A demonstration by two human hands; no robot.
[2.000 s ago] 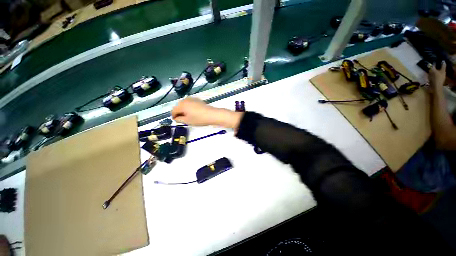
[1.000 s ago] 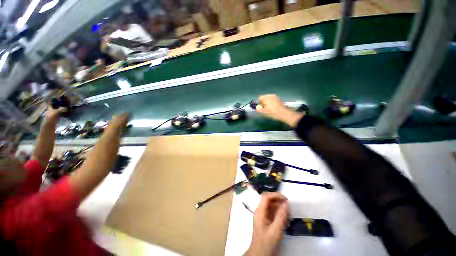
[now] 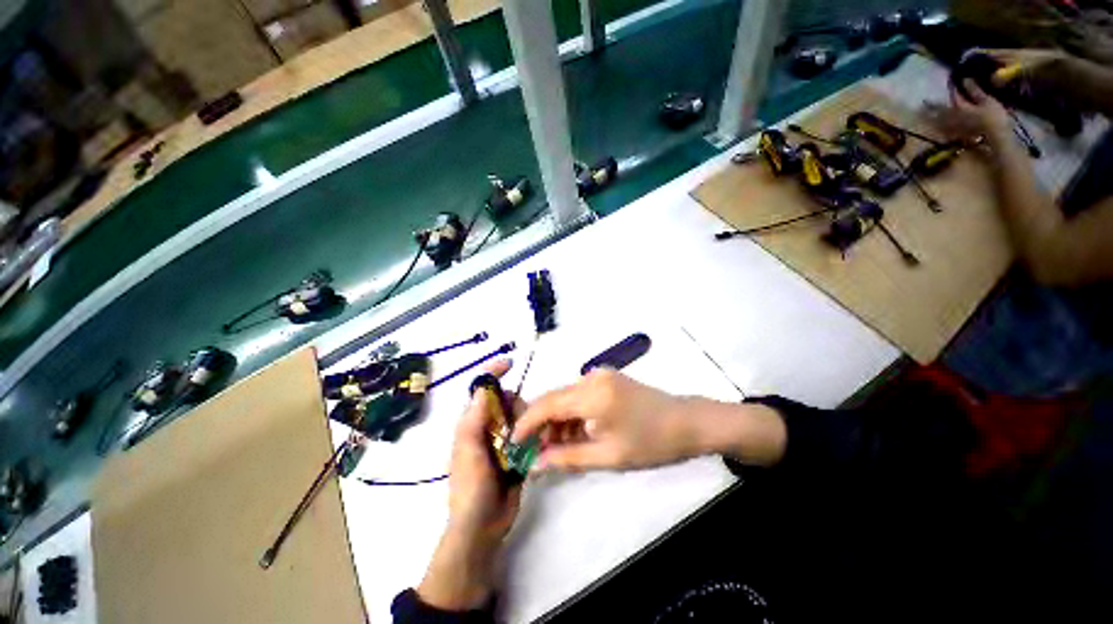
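Note:
My left hand [image 3: 479,488] holds an open black housing [image 3: 492,408] with a yellow block inside, roughly upright above the white bench. A small green circuit board [image 3: 522,456] sits at its lower end. My right hand [image 3: 604,423] is at the board with thumb and fingertips together, pinching at the board or its wires; the fingers partly hide the contact. A thin lead runs left from the unit. A flat black cover plate [image 3: 616,354] lies on the bench behind my right hand. Waiting units [image 3: 393,396] with cables lie left of my hands.
A small black stack of spare covers [image 3: 541,301] stands behind my hands. A cardboard sheet [image 3: 220,500] lies at left, another [image 3: 903,262] with yellow-and-black units at right, beside a neighbour's hands. The green conveyor [image 3: 354,232] carries units past metal uprights [image 3: 546,110].
My right hand has come back from over the conveyor to the unit. My left hand has lifted a unit from the bench, and it is now open. The view has swung right.

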